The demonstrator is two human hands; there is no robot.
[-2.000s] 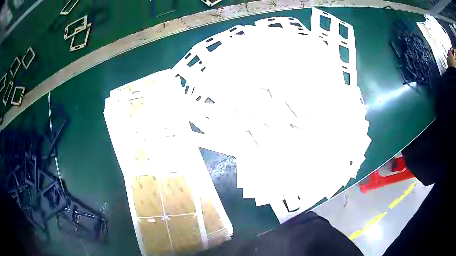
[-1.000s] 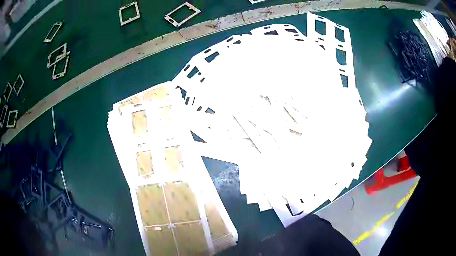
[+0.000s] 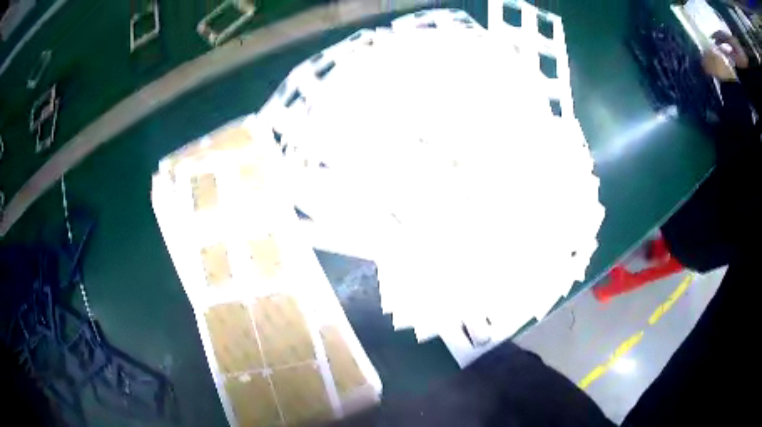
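Note:
Neither of my hands shows; a dark sleeve or clothing fills the bottom edge. Nearest in front of me lies a long stack of adhesive sheets (image 3: 276, 334), white-edged with tan rectangles split by pale lines. Right of it, and touching it, a large overexposed white fan-shaped pile of waste sheets (image 3: 468, 183) spreads out, with rectangular cut-outs at its edges. A tangled heap of dark plastic frames (image 3: 83, 350) lies at the lower left. The picture is slightly blurred.
A grey-white rail (image 3: 159, 87) curves across the back. Pale-outlined frames (image 3: 226, 21) lie beyond it on green. At the right, another person's hand (image 3: 723, 58) is at white sheets beside a dark frame heap (image 3: 668, 62). A red object (image 3: 639, 273) stands over the grey floor.
The whole view has shifted, with the stack and pile now further left and up. Frames beyond the rail have moved left relative to it. The other person's hand shows more fully.

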